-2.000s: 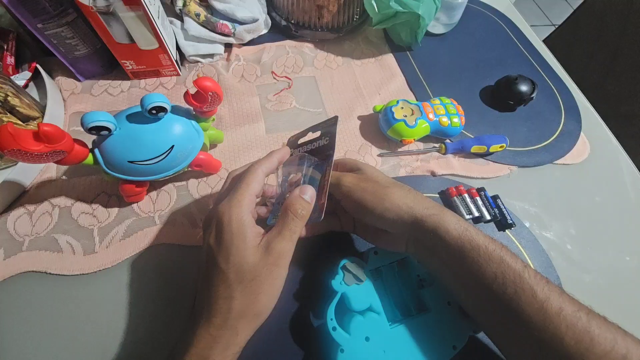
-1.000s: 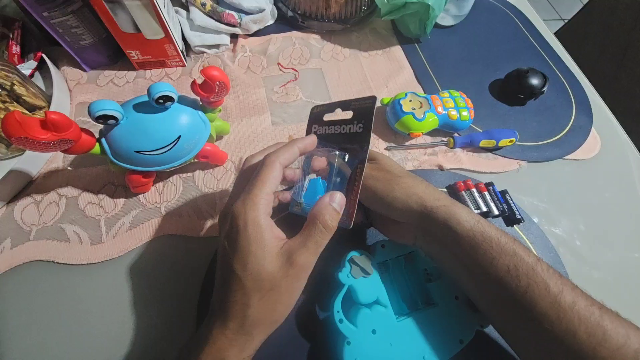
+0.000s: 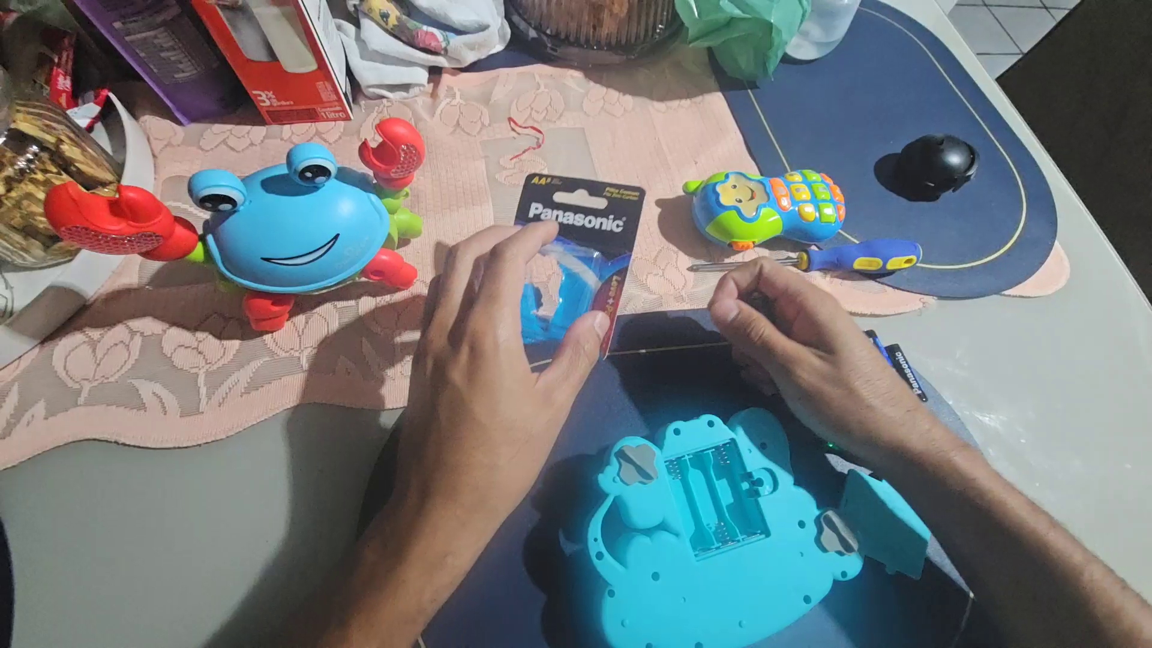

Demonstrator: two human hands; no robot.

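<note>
My left hand [image 3: 486, 360] holds a Panasonic AA battery blister pack [image 3: 576, 216] upright, its clear plastic opened and showing blue card inside. To its right, my right hand [image 3: 792, 342] is curled, thumb near the forefinger; whether something is between the fingers cannot be made out. Below the hands a turquoise plastic toy [image 3: 711, 594] lies face down, its battery compartment [image 3: 717, 499] uncovered with no batteries in it. A turquoise cover [image 3: 886, 522] rests at its right, beneath my right forearm. Black Panasonic batteries [image 3: 905, 371] show partly behind my right hand.
A blue toy crab [image 3: 297, 229] with red claws stands at left. Beyond my right hand are a toy phone [image 3: 765, 207], a screwdriver [image 3: 864, 256] and a black round object [image 3: 938, 165]. A red-and-white carton [image 3: 279, 63], a jar [image 3: 45, 180] and a green bag [image 3: 738, 31] stand farther back.
My right hand has come away from the blister pack toward the right and now covers most of the batteries lying there. The pack stays in my left hand.
</note>
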